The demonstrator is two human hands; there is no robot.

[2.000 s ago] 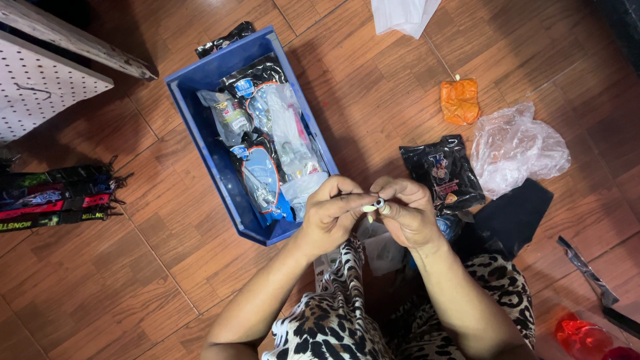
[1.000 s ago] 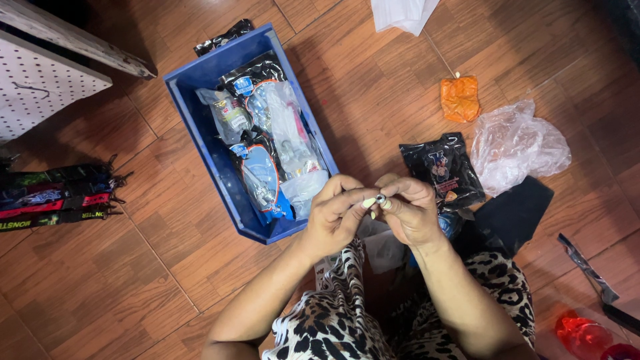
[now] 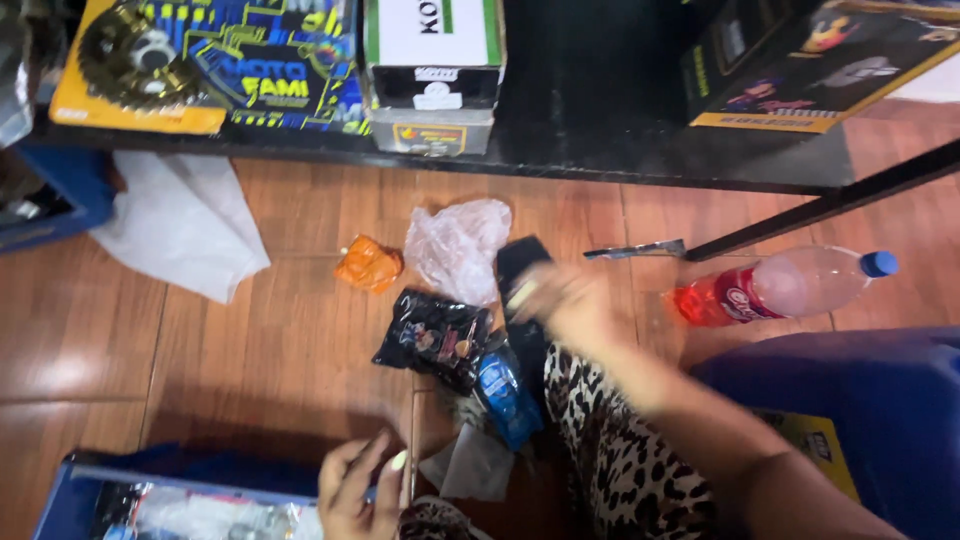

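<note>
My right hand (image 3: 574,315), blurred by motion, is over a dark flat item (image 3: 525,262) beside my leopard-print clothing; whether its fingers hold anything is unclear. Low in the view, my left hand (image 3: 364,484) is at the edge of the blue bin (image 3: 79,487), its fingers bent and partly spread; a small item between them cannot be made out. Between the hands lie a black printed packet (image 3: 431,337), a blue packet (image 3: 506,394) and a piece of white paper (image 3: 480,465). A crumpled clear plastic bag (image 3: 457,244) and an orange packet (image 3: 369,264) lie farther forward.
A black shelf (image 3: 592,142) holding boxes and a packaged sprocket (image 3: 135,64) crosses the top, with a slanting leg (image 3: 825,202). A bottle of red drink (image 3: 780,289) lies near it. Blue containers (image 3: 862,375) stand at the right and far left. White sheet (image 3: 187,217) at left.
The view has swung far to the right. My hands, together over my lap before, are now apart, the right one out near the dark flat item.
</note>
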